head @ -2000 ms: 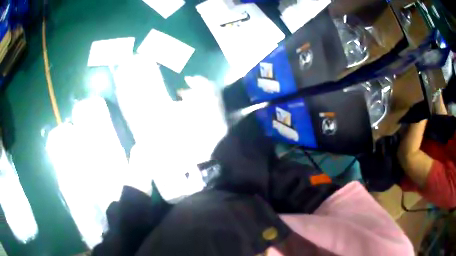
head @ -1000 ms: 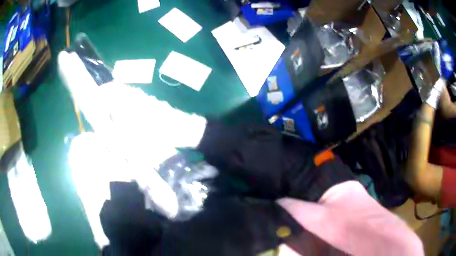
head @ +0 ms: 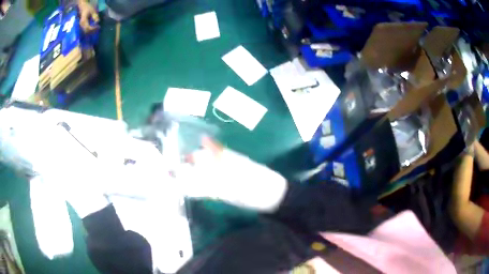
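Observation:
Long white laminators lie in strong glare at the lower left: one [head: 169, 241] runs down toward my body, and another [head: 51, 219] is farther left. A white machine [head: 91, 134] lies across above them. Clear plastic bag [head: 190, 134] shows at the right end of the white shapes. My right hand [head: 236, 179], in a white glove with bare-looking fingertips, pinches the edge of this bag; it is blurred. My left hand [head: 86, 198], at the end of a dark sleeve, is lost in glare against the white machines. Its fingers cannot be made out.
White papers [head: 244, 64] are spread on the green bench [head: 150, 59]. Open blue-and-black boxes [head: 375, 155] with plastic inside stand at right. Stacked blue boxes [head: 67, 48] are at upper left, with another person's hand [head: 87, 16] there. Another person's arm [head: 461, 182] is at far right.
The view has shifted, so the bench items sit lower and farther right. My hands have moved apart, and a white machine now lies crosswise at left. The clear plastic now shows by my right fingertips.

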